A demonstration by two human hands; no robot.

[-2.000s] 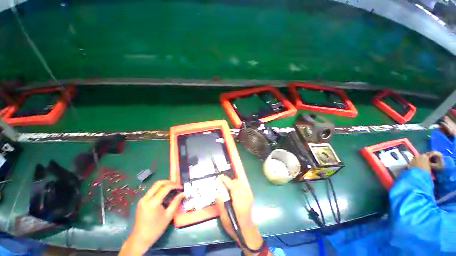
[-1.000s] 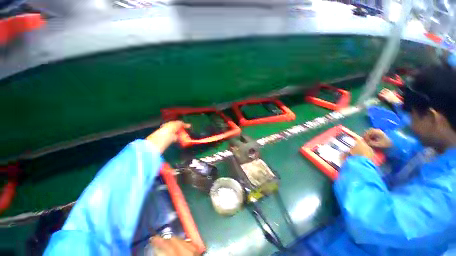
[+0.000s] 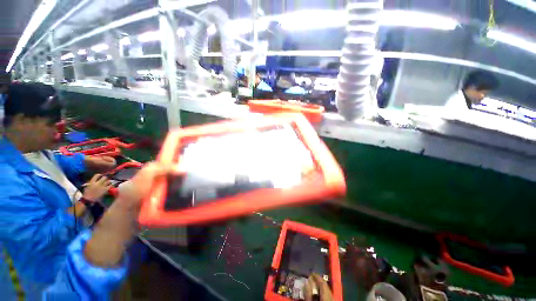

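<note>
My left hand (image 3: 136,187), on an arm rising from the lower left, grips the left side of an orange-red framed unit (image 3: 253,203). The unit is raised in the air, blurred, with strong glare on its surface. A second framed unit (image 3: 301,254) lies on the green bench below, its circuit board (image 3: 291,286) at the near end. My right hand (image 3: 317,289) is at that near end, cut off by the bottom edge; whether it holds anything cannot be told.
A person in a blue smock (image 3: 35,200) works at the left. Reddish bits (image 3: 235,250) lie left of the bench unit. A whitish cup (image 3: 385,292) and dark iron holder (image 3: 430,271) stand right. Another framed unit (image 3: 477,260) lies far right. An orange-red frame (image 3: 285,107) is on the back ledge.
The view has swung up and left. My left hand was at a framed unit on the belt and now holds one up in the air. My right hand remains at the bench unit.
</note>
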